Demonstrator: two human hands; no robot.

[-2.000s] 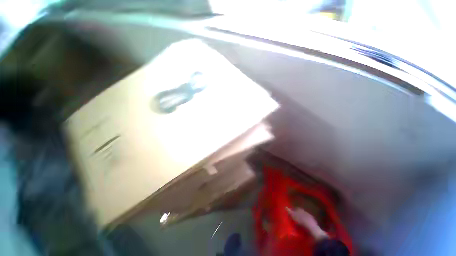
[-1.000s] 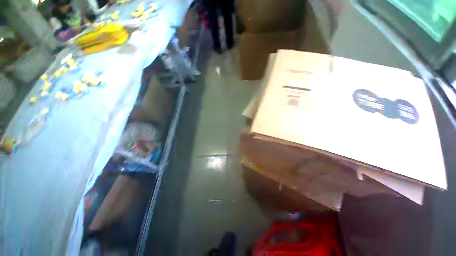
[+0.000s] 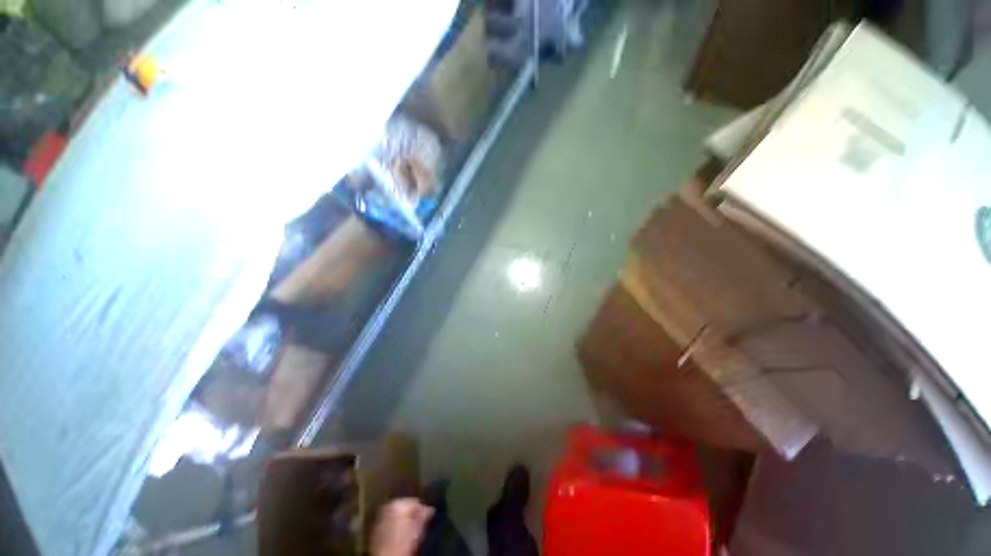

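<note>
One bare hand, by its place my left hand (image 3: 400,527), shows blurred and cut off at the bottom edge, beside an open brown carton (image 3: 310,505). Its fingers look curled, but I cannot tell whether it holds anything. My right hand is not in view. The red plastic stool (image 3: 625,500) stands at the bottom, right of two dark shoes.
A long table with pale-blue cloth (image 3: 120,293) runs along the left, with cartons and plastic bags beneath. A small orange thing (image 3: 142,73) lies on its far edge. Large cardboard cartons (image 3: 869,163) are stacked at the right. Shiny tiled floor (image 3: 511,315) lies between.
The view has swung from the cartons to the table and floor. The hand over the stool two seconds ago is gone from there; a hand now shows by the open carton at the bottom.
</note>
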